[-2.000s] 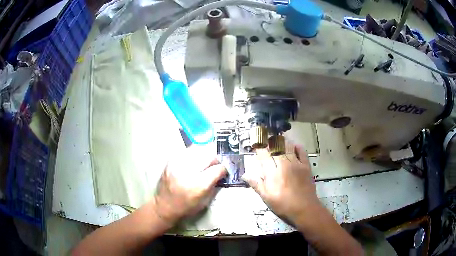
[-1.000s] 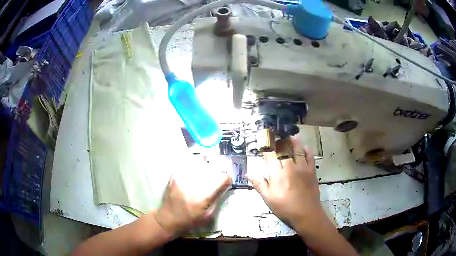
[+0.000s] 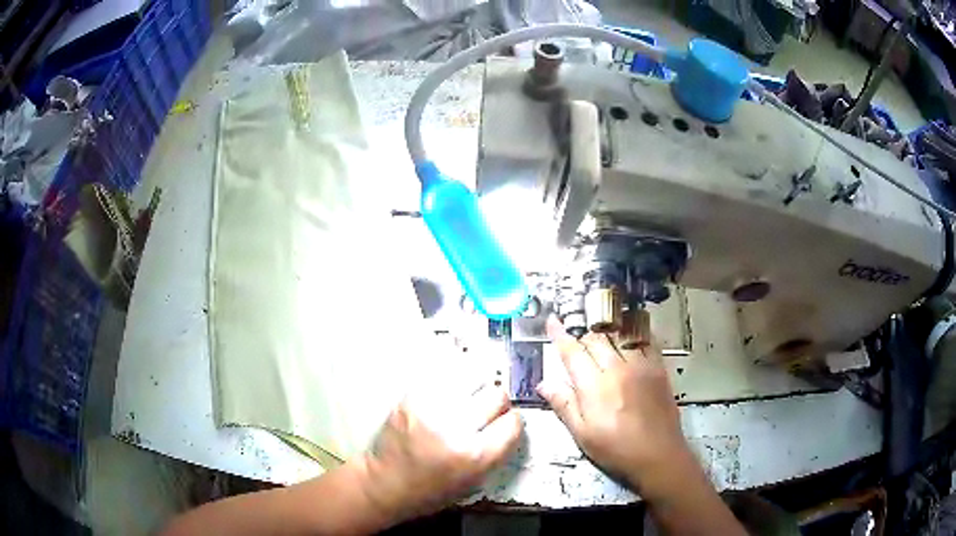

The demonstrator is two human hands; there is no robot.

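Observation:
A pale khaki garment piece (image 3: 278, 272) lies flat on the table left of the machine, its right side washed out by the lamp. The white machine head (image 3: 734, 199) stands at the right. My left hand (image 3: 446, 434) is at the table's front, fingers curled, just left of the shiny plate (image 3: 526, 371); glare hides whether it holds anything. My right hand (image 3: 618, 403) lies right of that plate, fingers apart, with fingertips by the brass-coloured cylinders (image 3: 604, 310) and no cloth visible in it.
The blue lamp head (image 3: 472, 251) hangs left of the needle area on a pale gooseneck. Blue crates (image 3: 147, 94) stand along the left. A grey-white cloth pile (image 3: 419, 31) lies behind the table. A small khaki bundle (image 3: 100, 236) stands at the left edge.
The view has shifted, so the machine and lamp sit farther right in the picture. My left hand has moved back from the plate towards the table's front edge. My right hand stays beside the plate.

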